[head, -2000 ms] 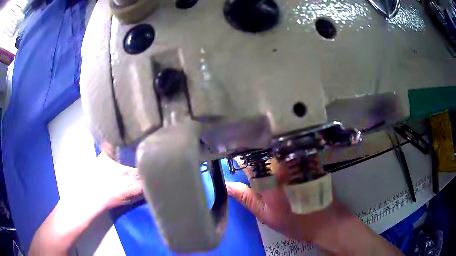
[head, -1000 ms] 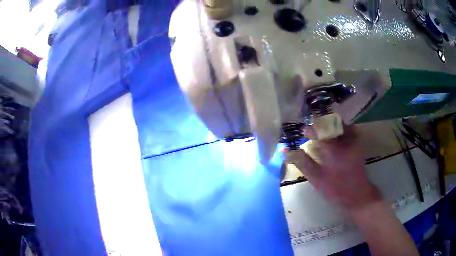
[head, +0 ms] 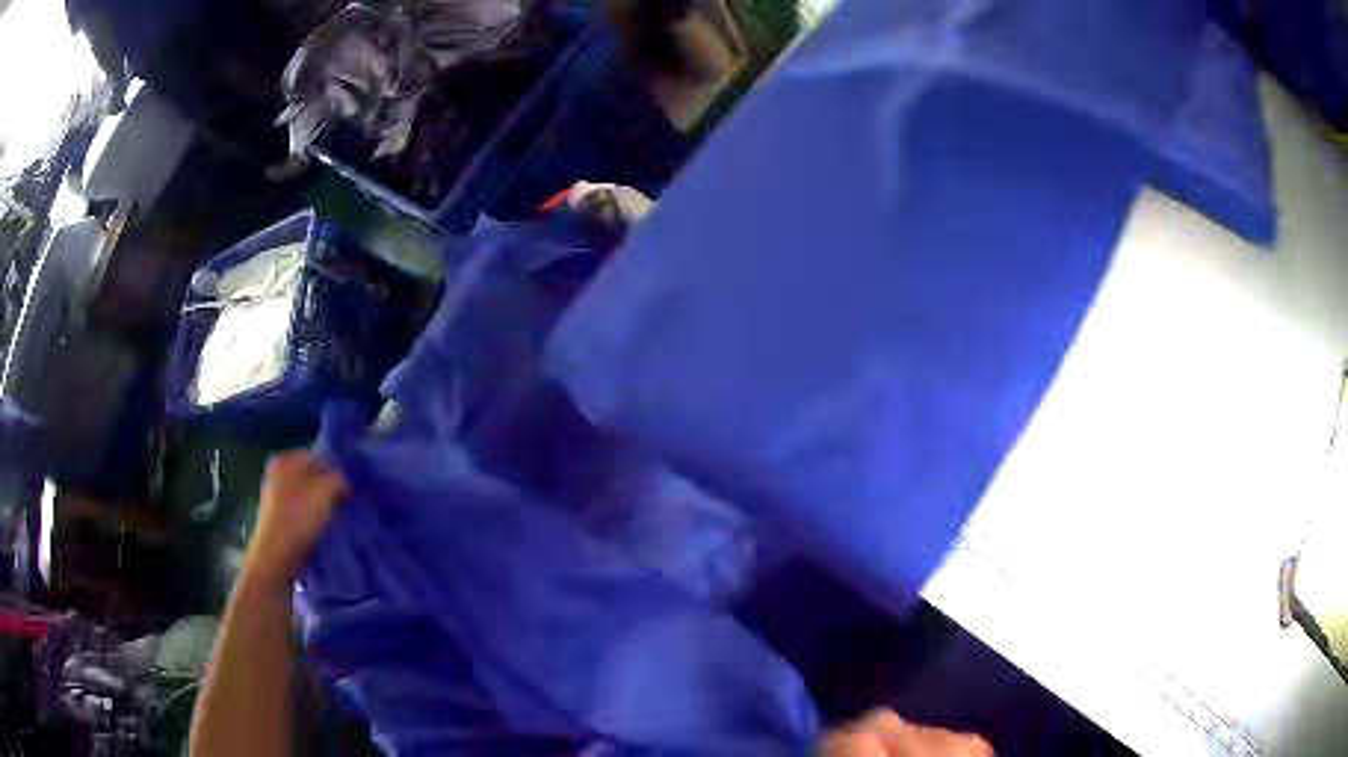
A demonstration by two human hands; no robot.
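A crumpled blue cloth piece (head: 518, 592) hangs beside the table, below its edge. My left hand (head: 300, 500) is closed on the cloth's upper left corner. My right hand (head: 905, 735) is at the bottom edge, mostly cut off and blurred. It is close to the cloth's lower right end, but its fingers and any grip are hard to make out. Another blue garment piece (head: 872, 296) lies flat over the corner of the white table (head: 1183, 444), its edge overhanging.
A blue plastic crate (head: 337, 318) with white material stands at the left. A larger blue crate (head: 540, 126) with grey cloth is at the top. Printed ruler marks run along the table's front edge. A small metal part (head: 1289, 592) is at the right.
The view has swung left from the sewing machine to the table's side and crates. My left hand is now on a hanging blue cloth; my right hand has left the machine's front.
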